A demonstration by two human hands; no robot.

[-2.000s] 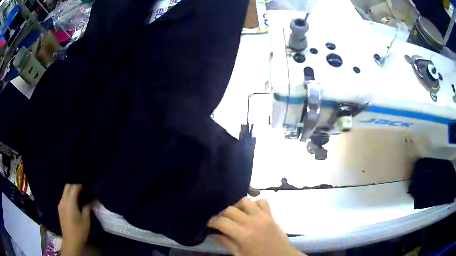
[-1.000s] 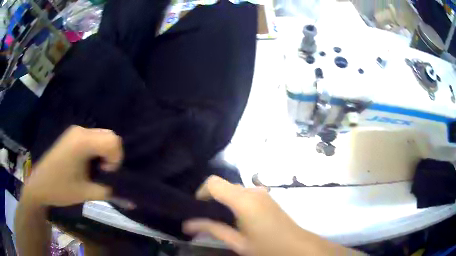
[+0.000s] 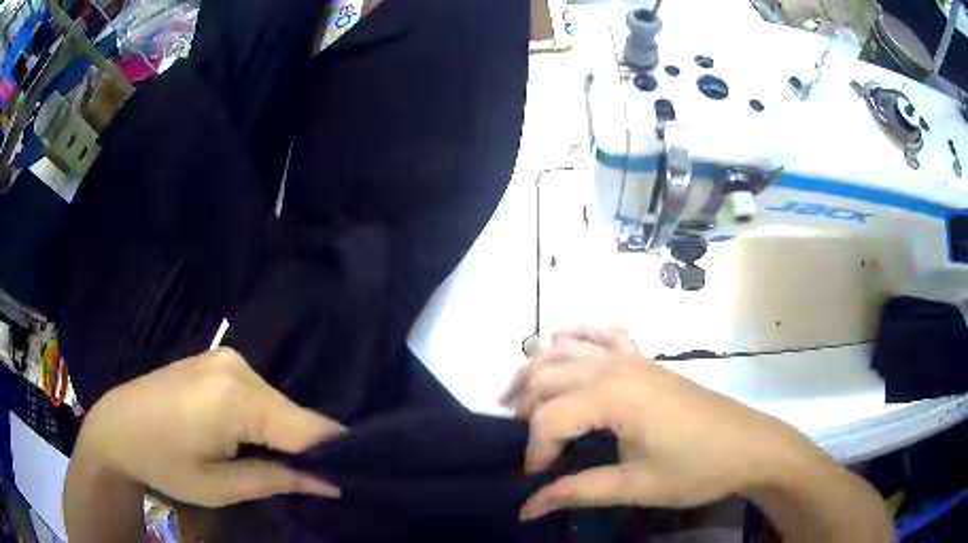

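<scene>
A large limp black cloth (image 3: 414, 138) covers the left half of the white sewing table and hangs over its front edge. My left hand (image 3: 202, 430) pinches a fold of the cloth between thumb and fingers at the lower left. My right hand (image 3: 637, 424) grips the same folded edge at the lower centre, left and in front of the machine bed. The fold is stretched between both hands. The white sewing machine (image 3: 690, 138) with blue stripe and "JACK" lettering stands to the right. No cloth shows under its head.
A dark stack of small black pieces (image 3: 921, 350) lies right of the bed. The table's front edge (image 3: 913, 419) curves at lower right. Boxes and plastic bags (image 3: 159, 30) crowd the upper left. A round metal item (image 3: 902, 48) is at the top right.
Both hands took hold of the cloth's near edge and now stretch a fold at the front. The cloth's near part has moved away from the machine and towards me. The camera view has shifted slightly.
</scene>
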